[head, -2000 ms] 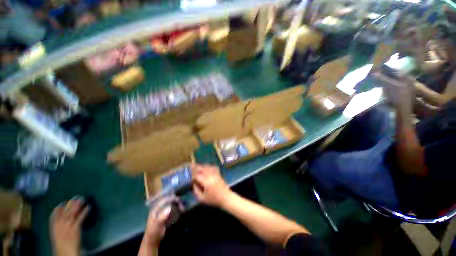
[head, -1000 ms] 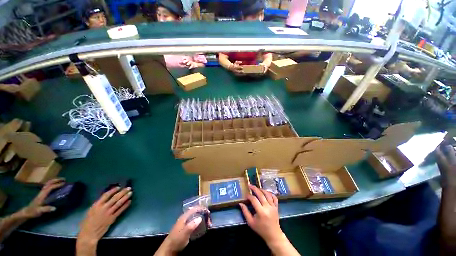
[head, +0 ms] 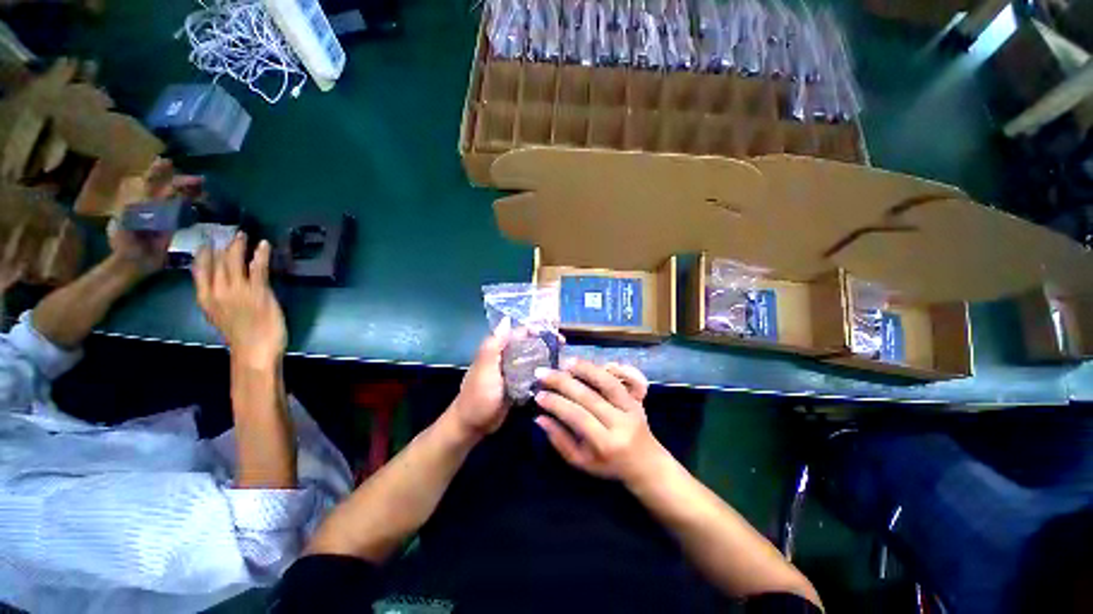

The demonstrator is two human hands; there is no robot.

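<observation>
My left hand holds a bagged unit, a dark grey-brown piece in clear plastic. The bag's loose top sticks up past the fingers. My right hand touches the unit's right side with its fingertips. Just behind stands an open carton with a blue printed card in it. Two more open cartons stand to its right, each with a bagged item and a blue card inside. Their brown lids stand up behind them.
A divider box with rows of upright bags lies behind the cartons. At left, a neighbour's hands handle small items beside a black holder. White cables, a power strip and a grey-blue stack lie behind. A person's leg is at right.
The view has tilted down and shifted. My right hand has left the carton's edge and come to the bagged unit. The neighbour's hands have lifted and hold small items.
</observation>
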